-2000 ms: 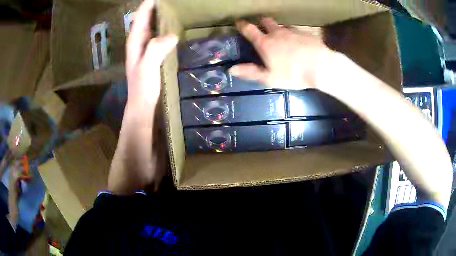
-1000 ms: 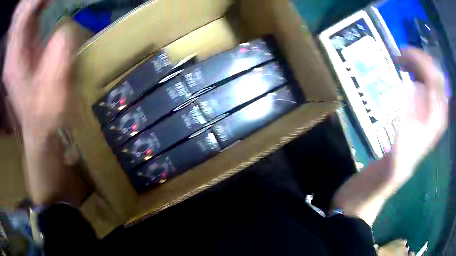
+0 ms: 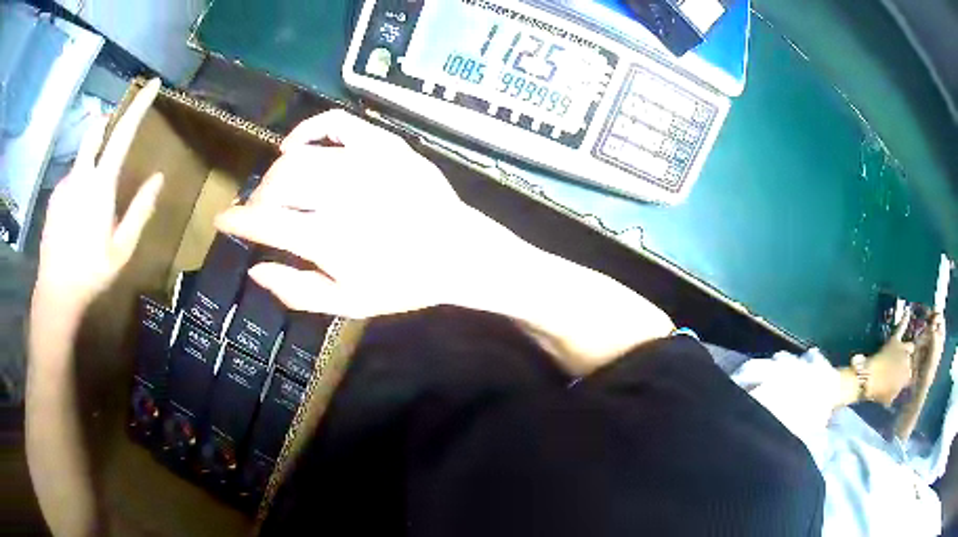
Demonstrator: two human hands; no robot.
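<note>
An open brown carton (image 3: pixel 200 503) stands at the left with rows of small black product boxes (image 3: pixel 240 372) in it. My right hand (image 3: pixel 352 226) is over the upper part of the carton, fingers bent down on the black boxes; whether it grips one is hidden. My left hand (image 3: pixel 89 236) is at the carton's left side, fingers spread, holding nothing visible. A white digital scale (image 3: pixel 494 79) shows 112.5 on its upper display line. A black box (image 3: pixel 672 23) lies on its blue platform (image 3: pixel 725 52), cut off by the top edge.
The scale stands on a green-topped bench (image 3: pixel 777 178) beyond the carton. At the right, another person's hand (image 3: pixel 893 367) is by a small dark item, with a pale sleeve below it. A pale, printed object (image 3: pixel 42 94) is at the upper left.
The view has turned, and the scale is now at the top. My right hand has moved from beside the scale to over the boxes in the carton. My left hand remains at the carton's left side.
</note>
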